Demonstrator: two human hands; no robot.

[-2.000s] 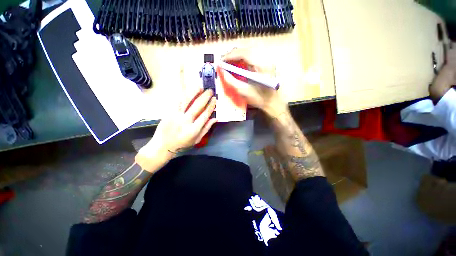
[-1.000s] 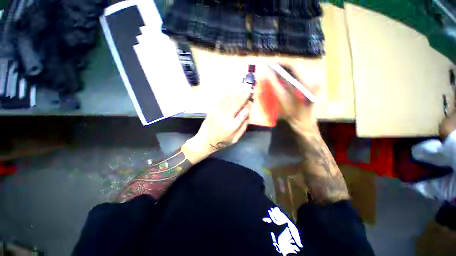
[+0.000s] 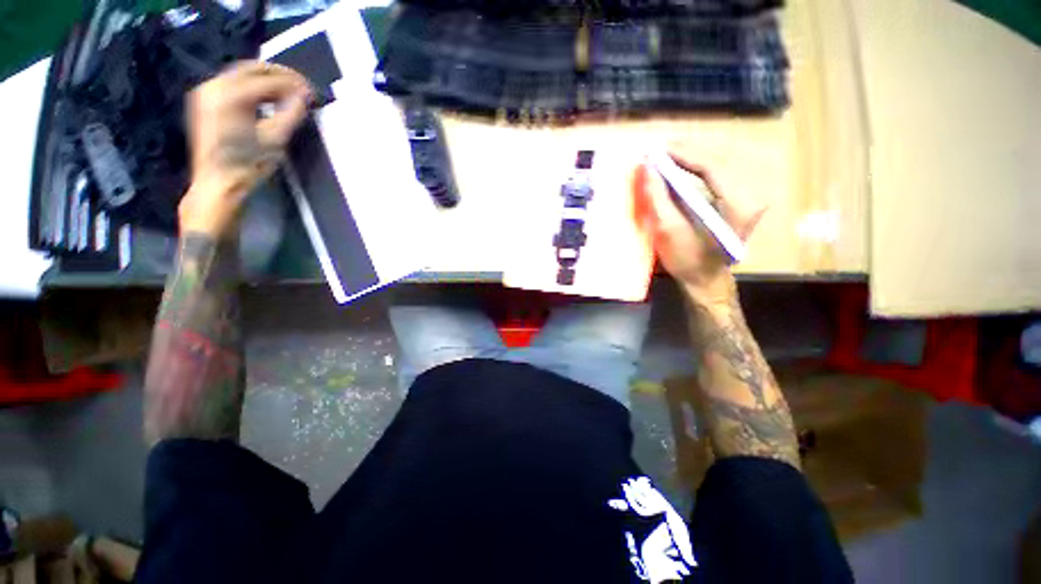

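A black plastic housing [image 3: 574, 213] lies upright in the picture on the white-topped fixture [image 3: 531, 268] in front of me, untouched. My right hand [image 3: 691, 228] is beside the fixture's right edge and holds a slim white hand tool [image 3: 699, 205]. My left hand [image 3: 245, 120] is raised at the left, by the black-and-white sheet [image 3: 331, 211] and the heap of loose black housings [image 3: 112, 165]. It is blurred and its fingers are curled; whether it holds anything cannot be told. A small stack of housings [image 3: 429, 157] stands left of the fixture.
Rows of black housings [image 3: 685, 69] fill the back of the cardboard [image 3: 828, 148]. Striped black strips [image 3: 86, 234] lie under the heap at the left. A cardboard box [image 3: 856, 456] is on the floor at the right. Red parts show below the bench edge.
My left hand has left the housing on the fixture and moved far left to the heap. My right hand still holds the white tool. The view has shifted left, showing more of the heap.
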